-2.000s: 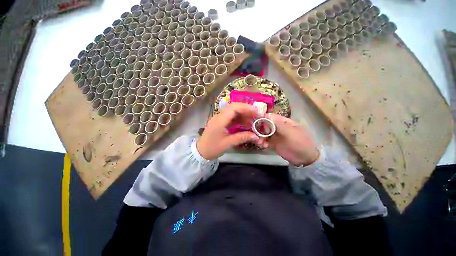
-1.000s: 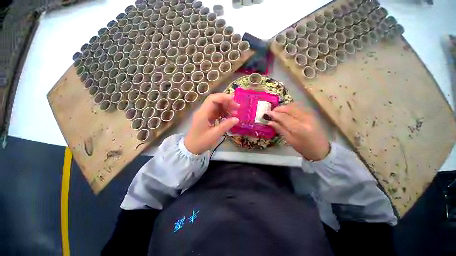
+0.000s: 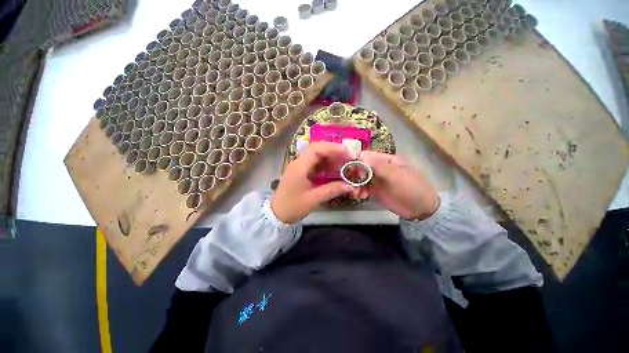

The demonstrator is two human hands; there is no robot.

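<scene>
A ring is held between my two hands above the pink case, its round opening turned up toward the camera. My left hand grips its left side with thumb and fingers. My right hand holds its right side. The pink case lies on the round mottled cushion and is partly hidden under my hands. A small white block shows on the case just beyond the ring. Another ring stands at the far edge of the cushion.
The left board bears close rows of rings; the right board has rings at its far end. A dark object with a pink-red edge lies between the boards. Loose rings stand on the white table beyond. Dark slabs edge the table.
A second ago my hands were apart over the uncovered case, my right fingers at the white block. Now they are together, holding a ring upright to view above the case.
</scene>
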